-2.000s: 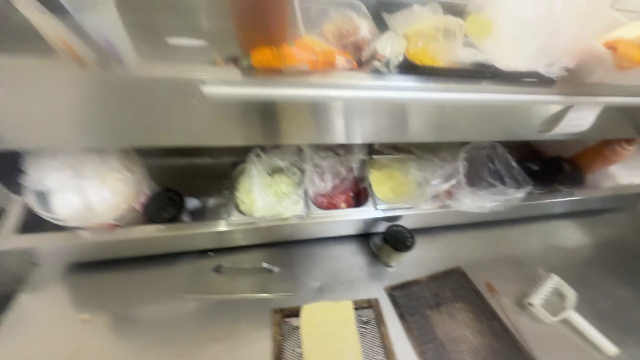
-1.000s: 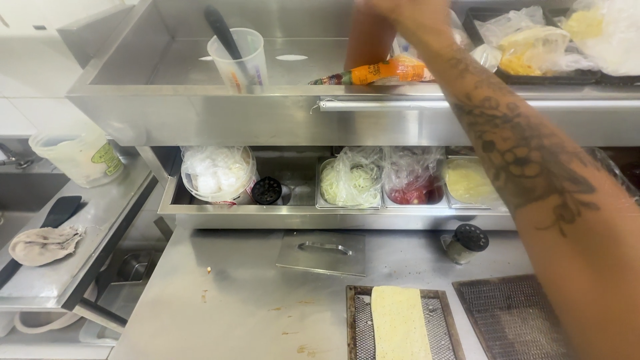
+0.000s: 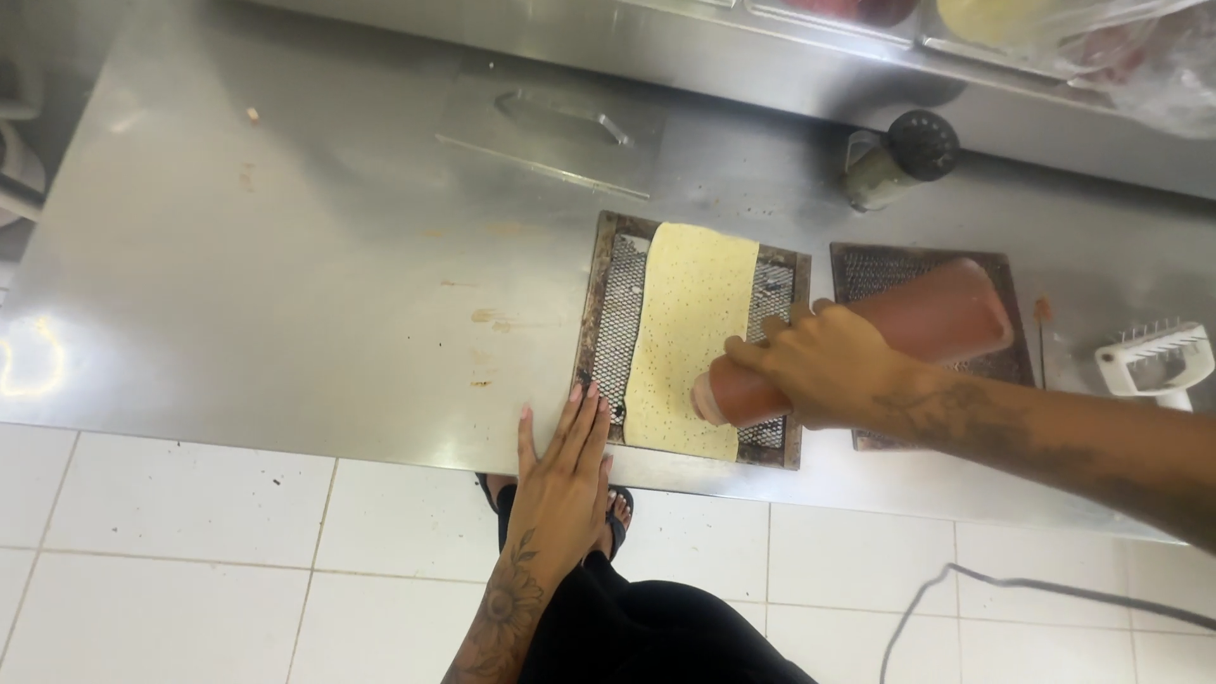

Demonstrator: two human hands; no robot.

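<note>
A docked rectangular sheet of dough point(image 3: 693, 332) lies on a dark-framed mesh baking screen point(image 3: 608, 294) near the front edge of the steel worktop. My right hand point(image 3: 812, 361) grips a squeeze bottle of red sauce point(image 3: 936, 309), which is tilted with its capped end low over the dough's lower right part. No sauce shows on the dough. My left hand point(image 3: 565, 456) rests flat, palm down, at the screen's lower left corner, fingers slightly apart and holding nothing. Part of a second mesh screen point(image 3: 879, 266) is hidden under the bottle and my right forearm.
A shaker with a black perforated lid point(image 3: 921, 145) stands behind the screens. A flat metal lid with a handle point(image 3: 560, 142) lies at the back. A white spiked dough docker point(image 3: 1154, 361) is at the right. Food pans point(image 3: 997, 19) line the shelf behind the worktop.
The red bottle, on the upper shelf in my hand's reach a second ago, is now in my right hand over the dough. My left hand has come into view. The view has tilted down.
</note>
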